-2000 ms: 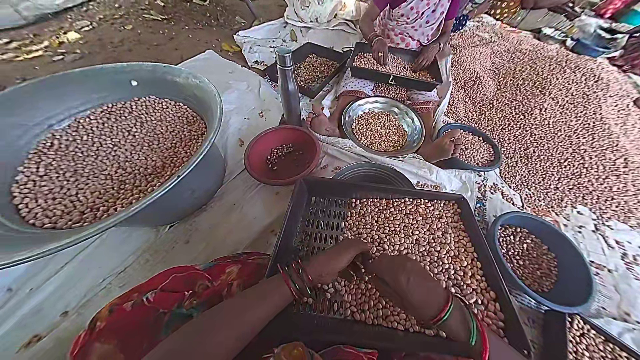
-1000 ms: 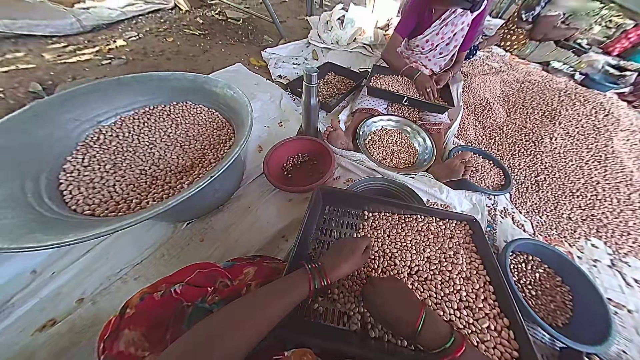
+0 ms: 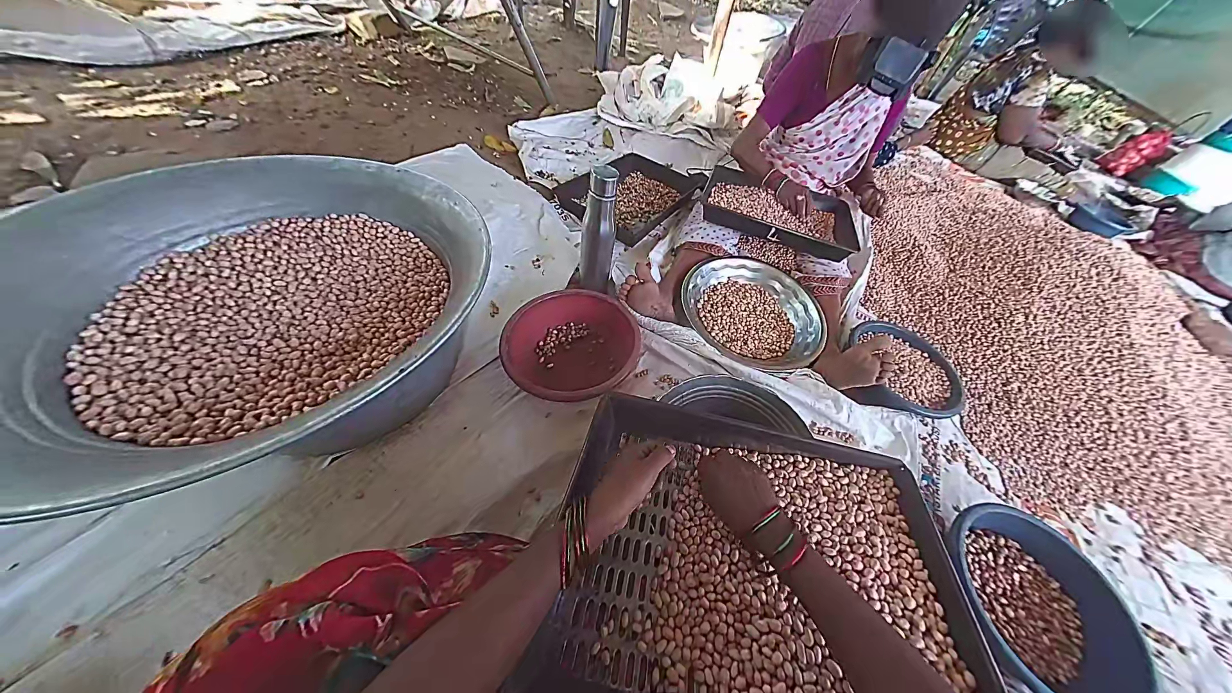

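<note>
A black slotted plastic tray (image 3: 611, 587) lies in front of me, its right part covered with reddish-brown seeds or nuts (image 3: 818, 539). Over the slots near the tray's far left corner is my left hand (image 3: 630, 481), fingers curled; whether it holds anything is hidden. My right hand (image 3: 736, 489) rests just right of it, at the far edge of the nuts, fingertips bent down and not clearly seen. Bangles circle both wrists. Beyond the tray's far edge stands a red bowl (image 3: 570, 345) with a few nuts in it.
A large metal tub (image 3: 423, 385) of nuts stands left. A steel bottle (image 3: 599, 231), a steel bowl (image 3: 804, 337) and blue-grey basins (image 3: 1107, 616) surround the tray. Across from me a person (image 3: 818, 125) handles nuts in another black tray (image 3: 852, 236). A broad nut heap (image 3: 1059, 356) spreads right.
Both my hands have moved towards the tray's far left corner, away from its middle. More slots show on the left side than two seconds ago. The view has shifted.
</note>
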